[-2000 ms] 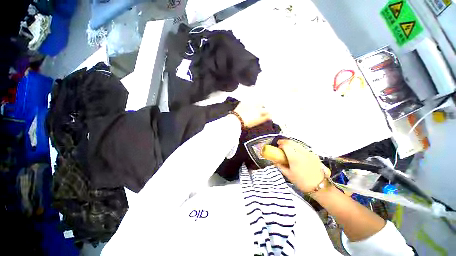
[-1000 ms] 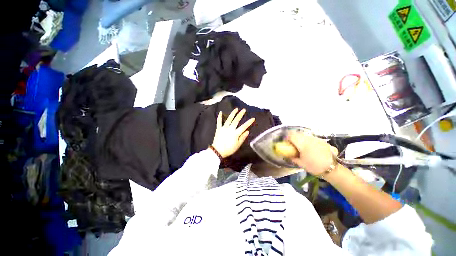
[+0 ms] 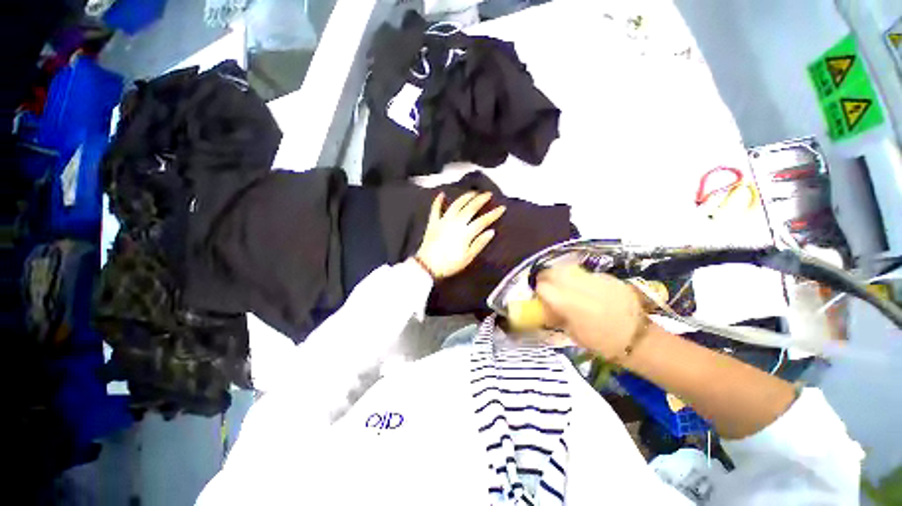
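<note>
A dark brown-black garment [image 3: 287, 237] lies stretched across the board in front of me, its near end under my hands. My left hand [image 3: 457, 237] lies flat on it with fingers spread, gripping nothing. My right hand [image 3: 586, 304] is closed round the wooden-tan handle of the steam iron [image 3: 524, 287]. The iron's pointed front is at the garment's near right end, close to my striped cloth; whether its plate touches the garment is hard to tell. Its rear is partly hidden by my hand.
A crumpled dark heap with white loops [image 3: 465, 104] lies beyond the garment on the white table [image 3: 633, 128]. Red-orange loop handles [image 3: 720, 188] and a metal iron rest [image 3: 796, 198] are at the right. Plaid garments [image 3: 163, 336] hang at the left. Black and white lines trail right from the iron.
Since two seconds ago, my left hand has gone from a blurred position farther right to flat on the garment. The iron moved right off the cloth, then back left to its end.
</note>
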